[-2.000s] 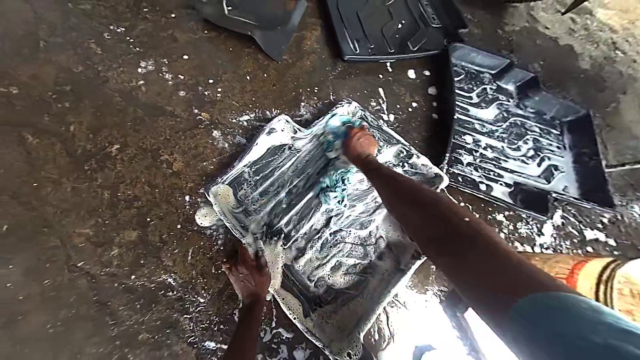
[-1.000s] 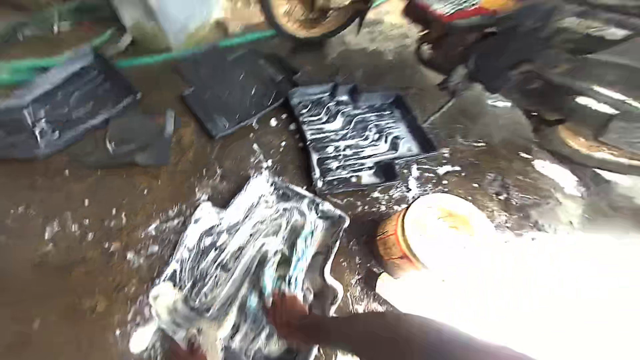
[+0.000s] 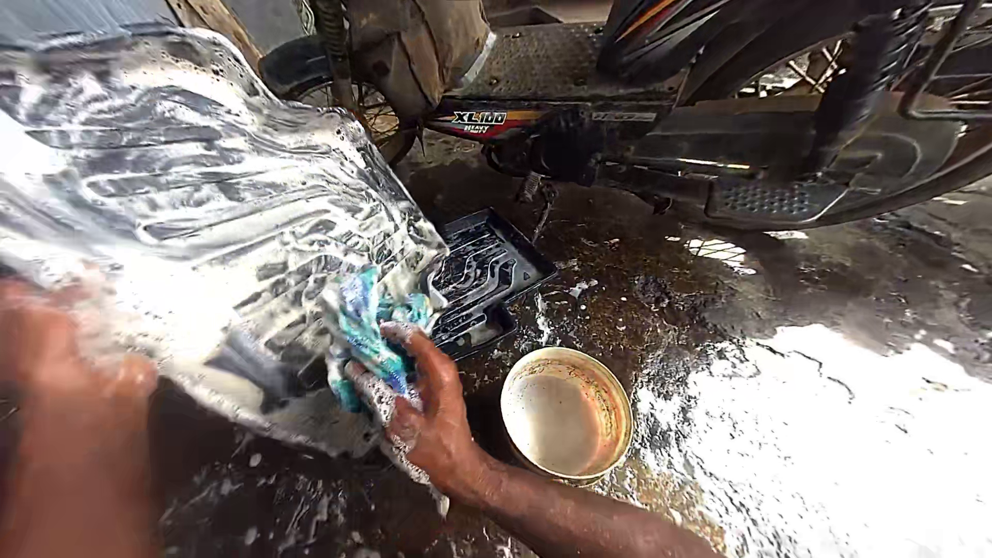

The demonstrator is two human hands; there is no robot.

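A black ribbed car floor mat (image 3: 225, 178), coated in white suds, is raised and tilted at the left of the view. My left hand (image 3: 70, 349), blurred, is at the mat's lower left edge; its fingers are partly lost in foam and glare. In my right hand (image 3: 426, 403) is a wet, crumpled blue and teal cloth (image 3: 364, 333), against the mat's lower right part. Suds cover the fingers. A round bucket (image 3: 567, 415) holding cloudy water stands just right of my right hand.
Behind the raised mat, another soapy black floor mat (image 3: 488, 263) lies on the wet ground (image 3: 604, 310). A parked moped (image 3: 558, 132) stands across the top. Foam and bright sunlight cover the ground at the right.
The sudsy mat, flat on the ground two seconds ago, is now lifted and tilted. The view has swung toward the moped.
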